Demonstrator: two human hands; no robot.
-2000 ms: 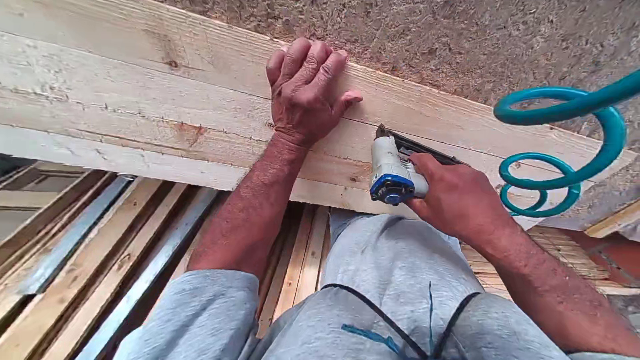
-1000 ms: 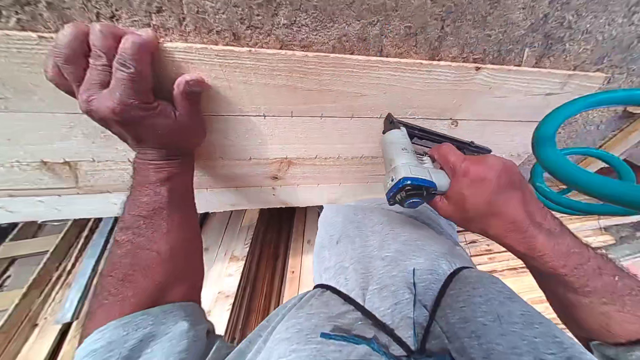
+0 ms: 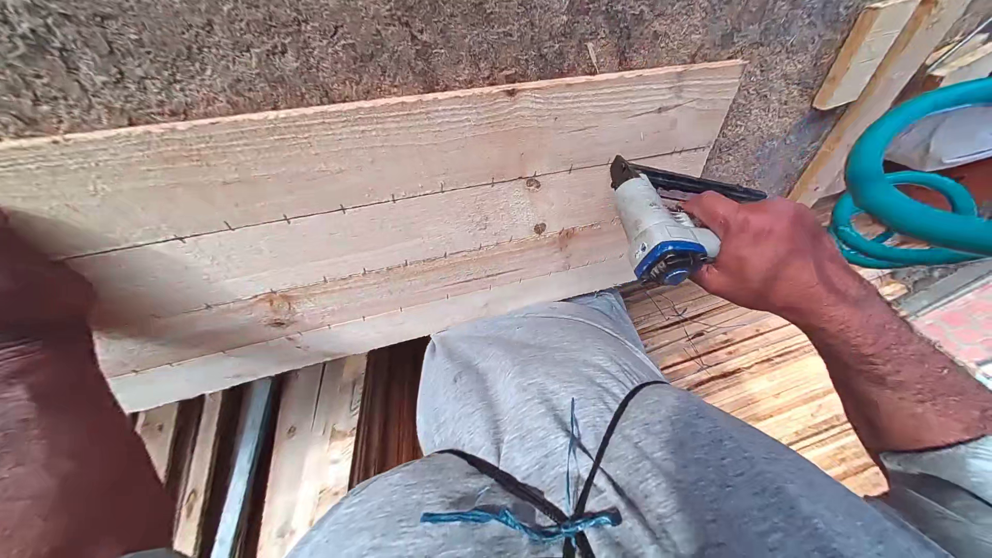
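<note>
My right hand (image 3: 763, 248) is closed around the handle of a white and blue pneumatic stapler (image 3: 663, 229). The stapler's black nose touches or hovers just over a seam between light wooden boards (image 3: 434, 194), near their right end. Rows of short staples cross the seams to the left of the nose. At the left edge, my left hand (image 3: 35, 287) shows only in part, at the boards' left side; its fingers are hidden, so its hold is unclear. A teal coiled air hose (image 3: 880, 182) hangs at the right, beside my right hand.
The boards lie on a rough, speckled brown surface (image 3: 325, 54). Short wood pieces (image 3: 868, 54) are at the top right. Below the boards are wooden slats (image 3: 298, 449) and a metal bar (image 3: 244, 469); stacked slats (image 3: 759, 387) lie at lower right, near red paving (image 3: 961, 325).
The stapler in my right hand has moved right along the seam to near the boards' end. My left hand, fully visible before, is now mostly out of view at the left. The view has shifted and tilted.
</note>
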